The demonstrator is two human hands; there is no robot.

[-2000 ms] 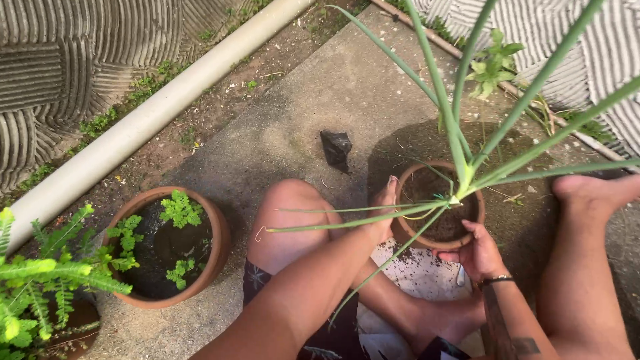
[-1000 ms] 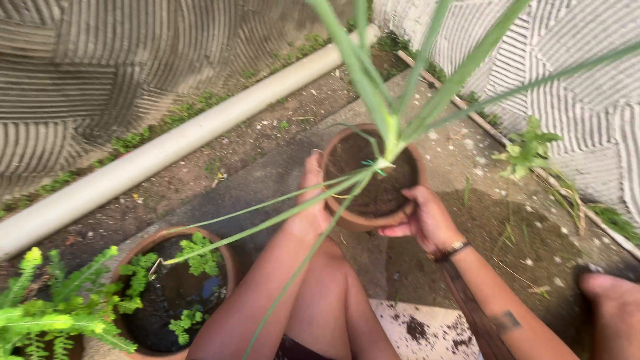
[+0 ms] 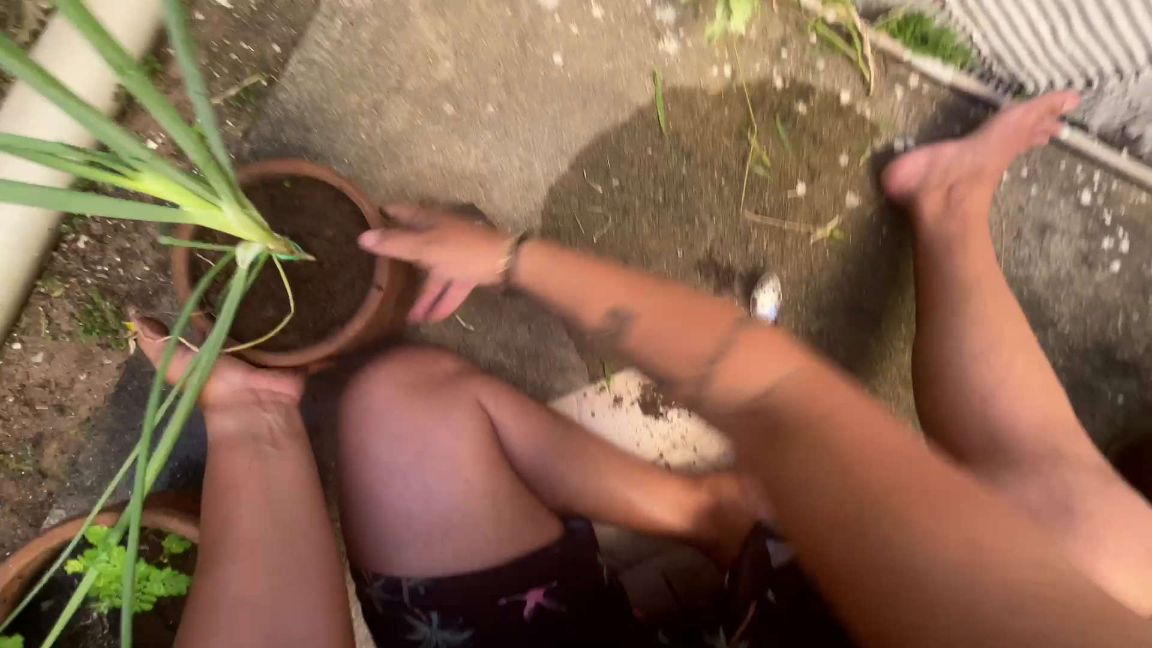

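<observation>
A round terracotta pot [image 3: 337, 342] filled with dark soil stands at the left, beyond my bent knee. Long green onion-like leaves [image 3: 193, 193] spread from a pale base tied with green, seen over the pot. Cupped at the pot's near left side is my left hand [image 3: 225, 373], palm up, its fingers partly behind the leaves. At the pot's right rim is my right hand [image 3: 445, 256], slightly blurred, fingers spread and thumb toward the rim. Whether its fingertips still touch the pot is unclear.
A second terracotta pot [image 3: 36, 549] with small leafy plants sits at the lower left. Soil crumbs lie on a pale tile [image 3: 643, 418] near my folded leg. A spoon-like metal piece [image 3: 767, 297] lies beyond my right forearm. A pale pipe [image 3: 67, 81] runs along the upper left.
Both hands and the soil-filled pot have moved left, away from the wet patch and toward the pipe. My right hand has loosened from its earlier grip on the pot. The view has shifted strongly.
</observation>
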